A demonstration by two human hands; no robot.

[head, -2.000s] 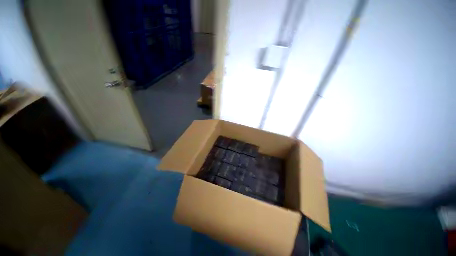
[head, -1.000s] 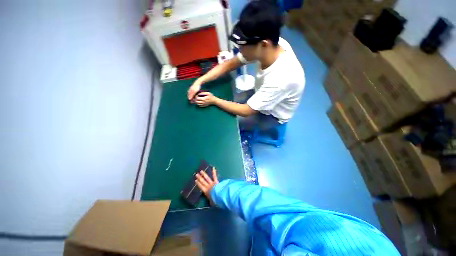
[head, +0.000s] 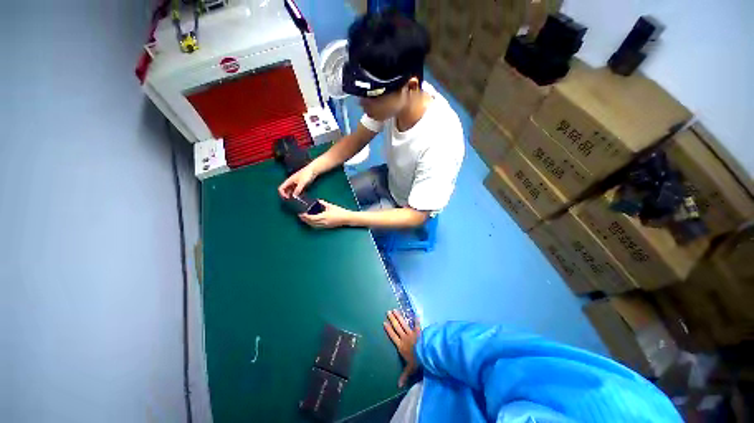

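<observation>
Two small black retail boxes (head: 336,352) lie end to end on the green-topped workbench (head: 256,281), near its near end. Both have thin pale print. My right hand (head: 403,340), in a blue sleeve, rests flat on the bench's right edge, to the right of the boxes and apart from them. Its fingers are spread and it holds nothing. My left hand is not in view.
A coworker (head: 423,149) in a white T-shirt sits at the bench's right side, holding a black box. More black boxes lie by the heat-shrink tunnel (head: 248,103). Stacked sealed cartons (head: 579,140) stand at the right, with black boxes on top. A fan (head: 335,70) stands beside the tunnel.
My right hand has let go of the black boxes and moved right to the bench edge. The view has shifted, and the open carton has left it. More black boxes show by the tunnel.
</observation>
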